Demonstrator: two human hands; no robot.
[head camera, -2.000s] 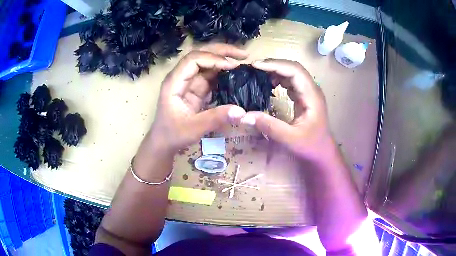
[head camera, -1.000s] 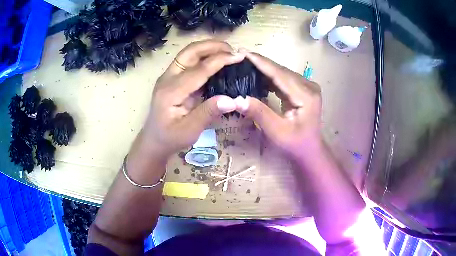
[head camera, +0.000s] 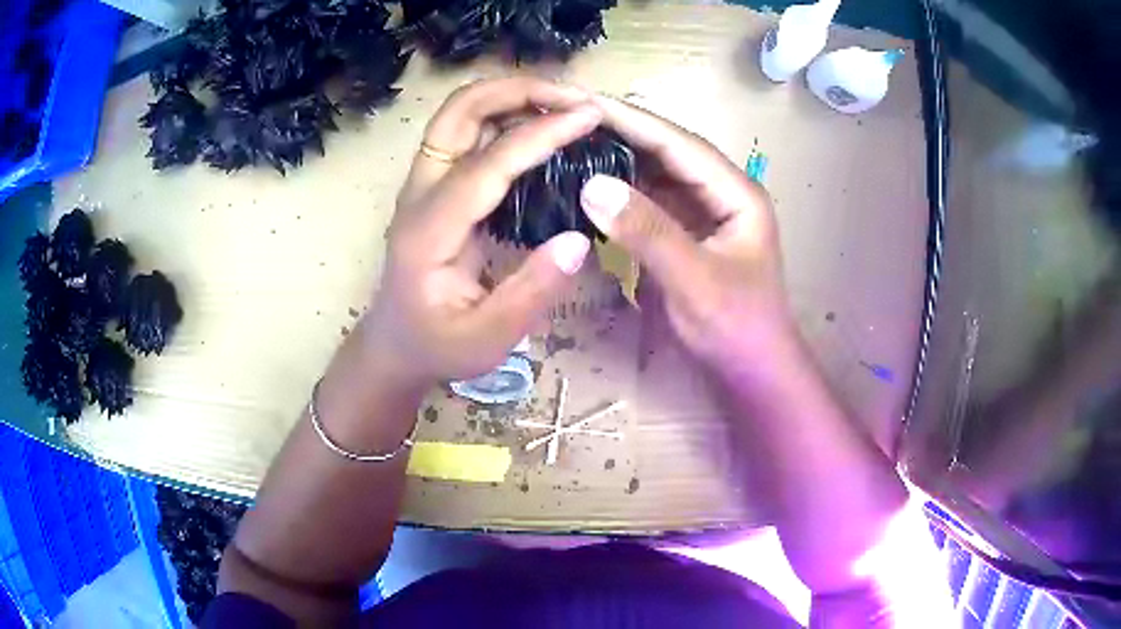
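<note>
A glossy black spiky hair piece (head camera: 541, 194) is held between both hands above the middle of the board. My left hand (head camera: 461, 240) wraps its left side, with fingers over the far side and the thumb near its lower edge. My right hand (head camera: 707, 240) wraps its right side, with the thumb on its near face. The fingers hide part of the piece. The whitish oval glue dish (head camera: 494, 383) lies below my left hand, which partly covers its flap. White cotton swabs (head camera: 559, 426) lie crossed beside the dish.
Large black heap of pieces (head camera: 277, 80) at the far edge; smaller black cluster (head camera: 92, 313) at left. Two white bottles (head camera: 848, 80) stand or lie at far right. A yellow strip (head camera: 459, 462) lies near the front edge of the stained cardboard (head camera: 283, 283). Blue crate (head camera: 74, 105) at far left.
The hands and piece have shifted slightly left and away from the body. The right thumb has moved up onto the piece's face, and the two thumbs are now apart.
</note>
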